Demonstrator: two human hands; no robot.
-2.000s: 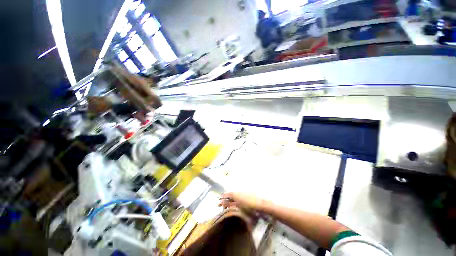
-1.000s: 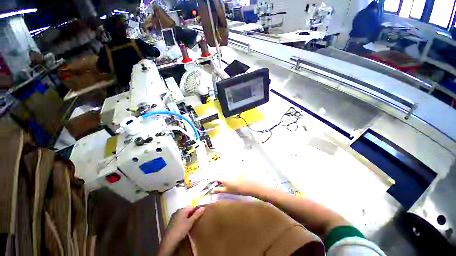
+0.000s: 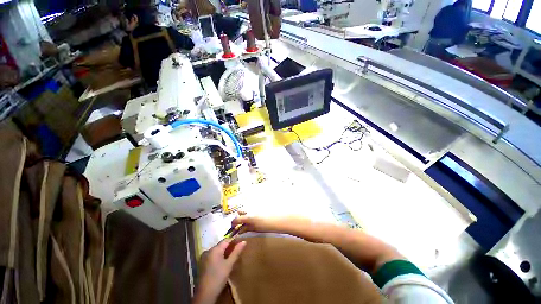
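Observation:
A brown garment panel (image 3: 302,270) lies in front of me at the bottom centre, with a pale narrow edge along its left side. My left hand (image 3: 220,261) is at the panel's upper left corner, fingers and thumb together on its edge. My right hand (image 3: 246,224) is just above that corner, closed on a small thin dark tool, apparently thread snips (image 3: 233,231); its tips are close to my left fingertips. The white sewing machine head (image 3: 184,181), with a blue label and red button, stands just beyond my hands to the left.
A pile of brown panels (image 3: 44,225) is at the left. A black-framed control screen (image 3: 298,98) stands on a yellow plate (image 3: 308,132) behind the needle area. A black cable (image 3: 350,139) and a grey flat plate (image 3: 391,169) lie on the table. A person (image 3: 148,47) is behind the machine.
My view swung from the right back onto the machine and panel. Over the last second my right hand moved slightly left, closer to my left hand at the panel's corner.

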